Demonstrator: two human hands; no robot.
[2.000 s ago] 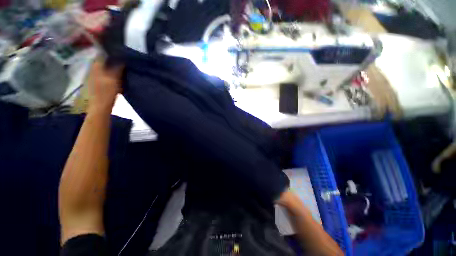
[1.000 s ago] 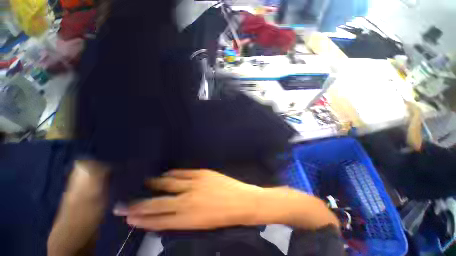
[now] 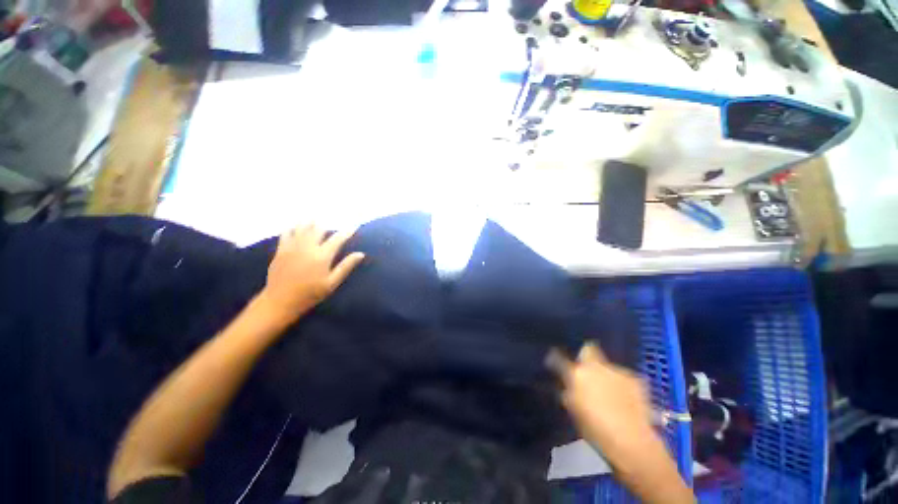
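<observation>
A dark navy garment piece (image 3: 492, 315) lies over my lap and the front edge of the white machine table, with a notch between two parts at its top. My left hand (image 3: 300, 271) lies on the cloth, fingers spread, near the table's edge. My right hand (image 3: 601, 394) is blurred at the cloth's right side, fingers bent; whether it grips the cloth cannot be told. The white lockstitch machine (image 3: 660, 123) stands beyond. Its needle area is partly lost in the lamp's glare.
A black phone (image 3: 622, 205), blue-handled snips (image 3: 701, 212) and a bobbin tray (image 3: 772, 212) lie on the table's right part. A blue plastic basket (image 3: 817, 384) with scraps stands below at right. A navy garment heap (image 3: 59, 345) lies at left.
The garment was held up, hiding much of the table, and now lies low across the lap. My left hand has moved onto the cloth; my right hand has moved to its right side.
</observation>
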